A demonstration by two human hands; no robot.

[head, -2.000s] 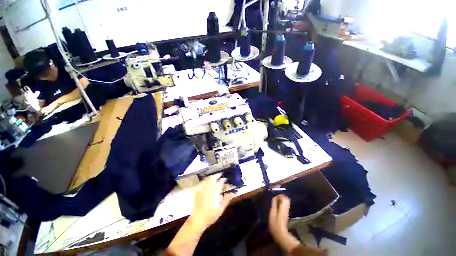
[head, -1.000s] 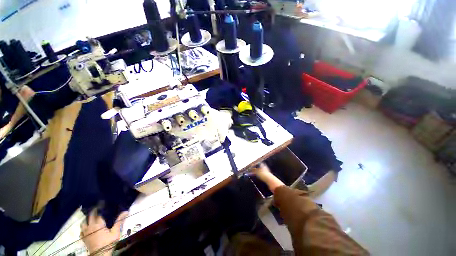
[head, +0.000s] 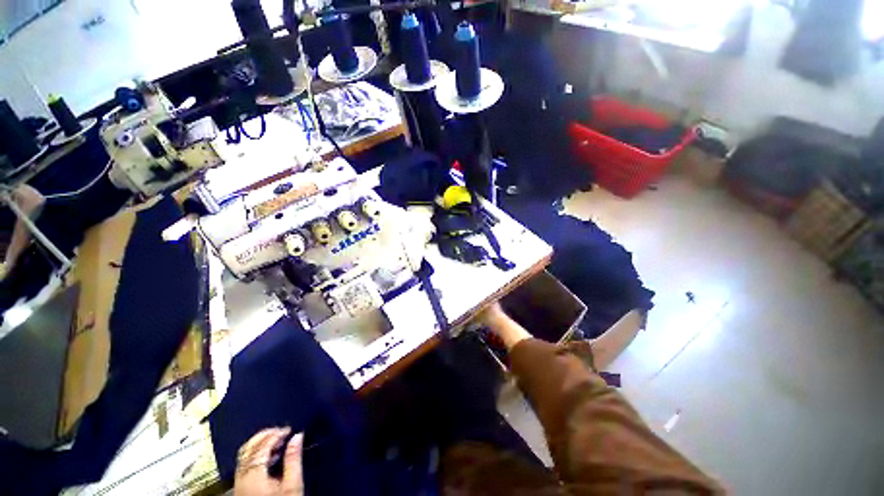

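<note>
A dark garment piece (head: 281, 387) hangs over the front edge of the white machine table, left of the overlock machine (head: 330, 242). My left hand (head: 269, 463) is at the bottom edge of the picture, partly cut off, with its fingers closed on this dark cloth. My right hand (head: 492, 322) reaches to the table's front edge above an open box; its fingers are hidden under the edge, so I cannot tell what it holds. A narrow dark fabric strip (head: 433, 298) hangs over the table edge beside it.
A long dark panel (head: 145, 310) lies on a cardboard sheet (head: 92, 252) at the left. The open box (head: 580, 315) is under the table's right edge. Black tools with a yellow item (head: 456, 199) lie right of the machine. Thread cones (head: 468, 63) stand behind. A red basket (head: 620, 160) is on the floor.
The view has swung right. My left hand has moved from near the machine to the dark cloth, which has come towards me over the table edge. My right hand has moved to the box.
</note>
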